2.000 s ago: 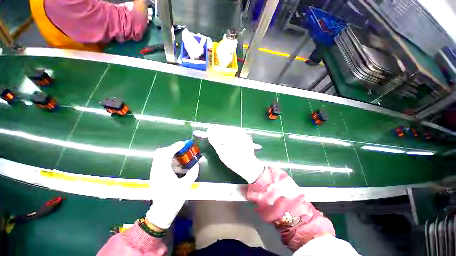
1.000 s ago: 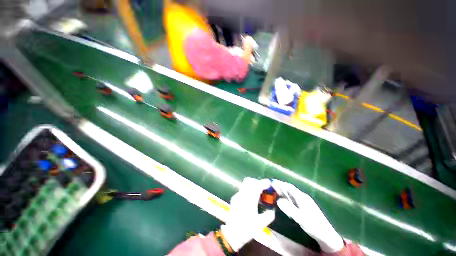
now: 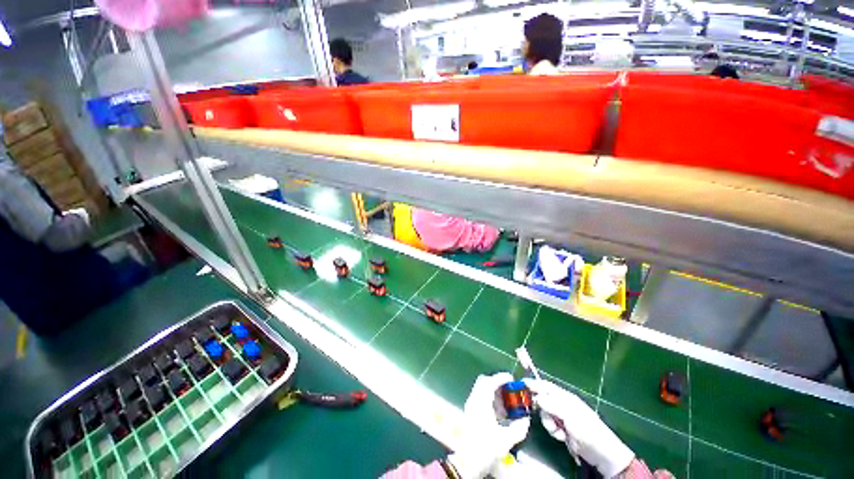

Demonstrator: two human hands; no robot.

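Observation:
My gloved left hand [image 3: 487, 432] holds a wound coil component [image 3: 516, 399] above the near side of the green conveyor belt [image 3: 487, 346]. The component shows a blue face and orange-copper bands. My gloved right hand [image 3: 576, 426] is beside it, its fingertips close to the component's right side. A slim white tip [image 3: 524, 358] points up from the right hand; I cannot tell if it is a tool or a loose glove fingertip. More coil components, dark on top with orange sides, lie on the belt, such as one at left [image 3: 434, 311] and one at right [image 3: 671, 387].
A divided parts tray [image 3: 281, 339] with black and blue parts is at left. Red-handled cutters [image 3: 328, 399] lie beside it. Red bins [image 3: 506, 114] line a shelf above the belt. Blue [image 3: 552, 273] and yellow [image 3: 601, 290] bins stand beyond the belt. People are in the background.
The view has tilted up and left, showing the red bins and more of the tray. Both hands now appear lower and closer together, with the component still in the left hand.

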